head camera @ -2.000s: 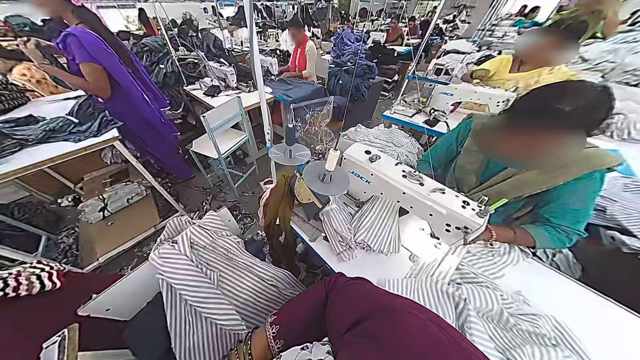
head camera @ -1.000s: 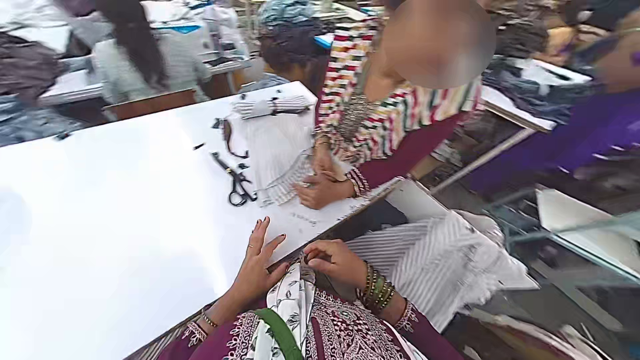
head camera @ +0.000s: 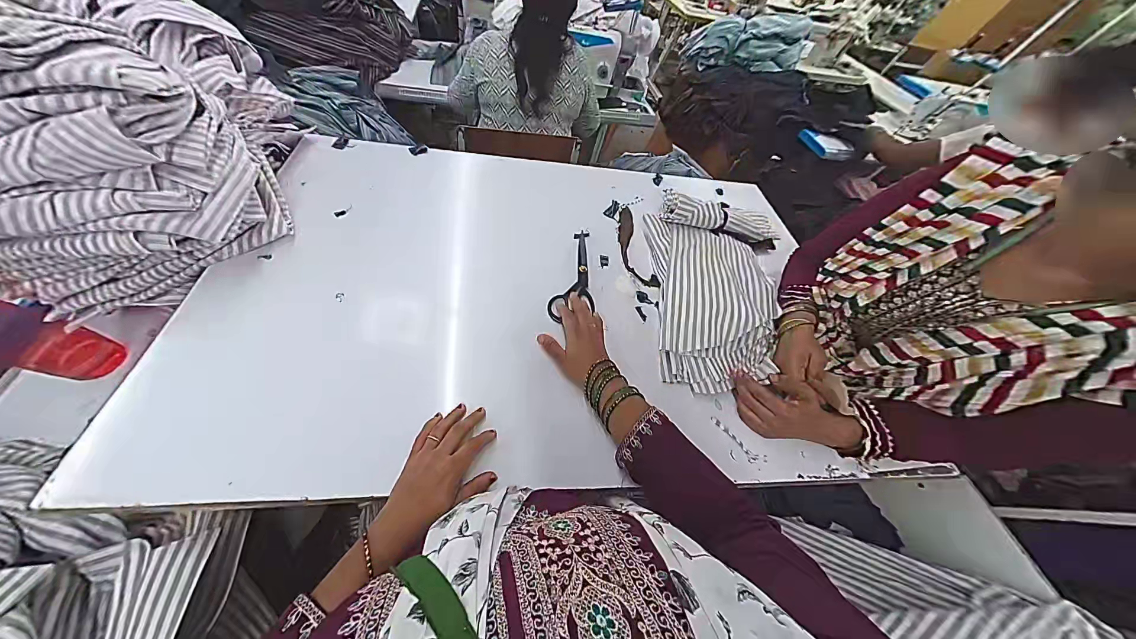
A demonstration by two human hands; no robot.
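Note:
Flat on the near edge of the white table [head camera: 355, 373] rests my left hand [head camera: 439, 461], fingers spread and nothing in it. My right hand [head camera: 579, 342], with bangles on the wrist, reaches over the table, its fingertips at the handle loops of black scissors [head camera: 581, 266]; the blades point away from me. Whether the fingers grip the loops I cannot tell. Right of the scissors lie a dark fabric strip [head camera: 627, 244] and small dark scraps. Beyond them is a stack of striped fabric pieces [head camera: 714, 302] with a rolled striped bundle [head camera: 723, 217] at its far end.
A co-worker's hands [head camera: 799, 404] are at the near end of the striped stack, on my right. A large heap of striped fabric [head camera: 124, 151] covers the far left corner. Another person sits on a chair [head camera: 517, 144] beyond the table. Striped cloth hangs below the table's near edge.
The view has swung widely since the oldest frame. Since one second ago, my right hand has moved from in front of my body out to the scissors. My left hand remains at the table's near edge.

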